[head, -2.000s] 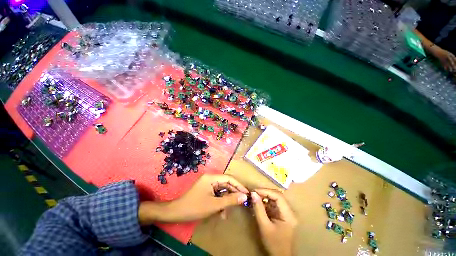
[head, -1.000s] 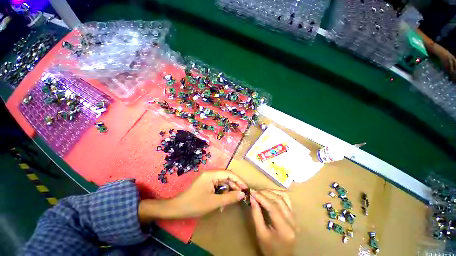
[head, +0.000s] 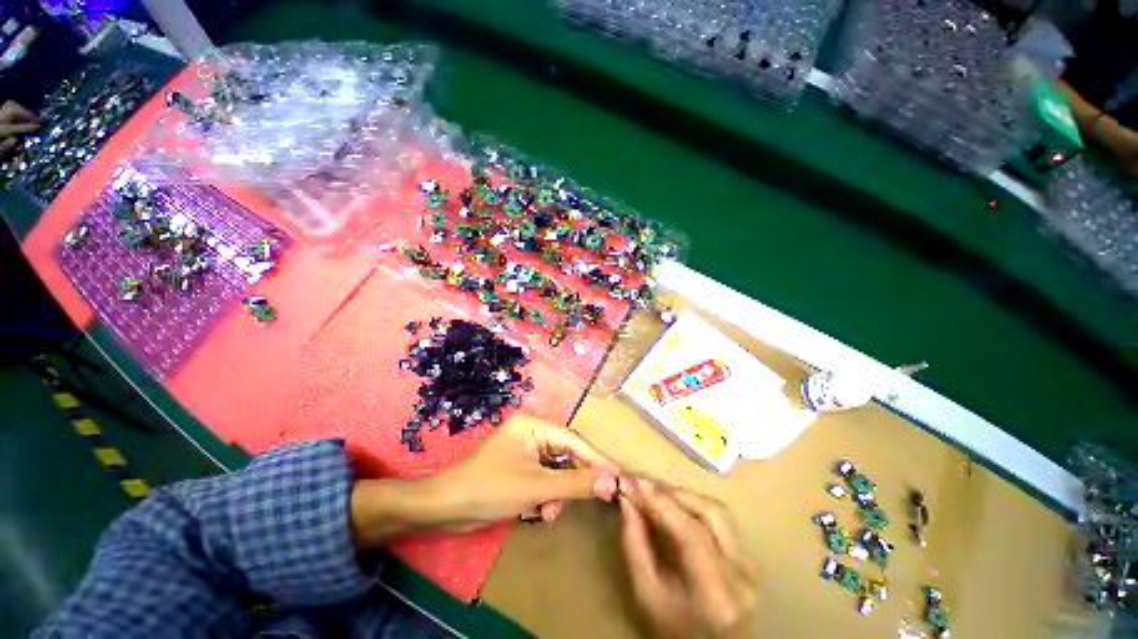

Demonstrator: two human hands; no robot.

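My left hand [head: 505, 481] reaches in from the lower left in a checked sleeve, its fingers curled round small dark pieces. My right hand [head: 686, 556] meets it at the fingertips, low in the middle of the view. A tiny dark part [head: 615, 489] is pinched where both hands' fingertips meet; its details are too small to tell. A heap of black caps [head: 464, 375] lies on the red mat [head: 312, 387] just beyond my left hand. Loose green camera modules [head: 856, 531] lie on the brown board [head: 774, 524] to the right of my right hand.
A clear tray of green modules [head: 537, 250] lies behind the black heap. A purple tray [head: 156, 300] and crumpled clear trays [head: 300, 125] are at left. A white box [head: 655, 406] with a red tube and a small bottle [head: 820, 391] stand by the pale rail [head: 961, 431]. Other people's hands show at both edges.
My fingers have shifted slightly around the tiny part, and my right fingertips now cover more of it. A person's hand has appeared at the far left edge. The whole view has shifted slightly.
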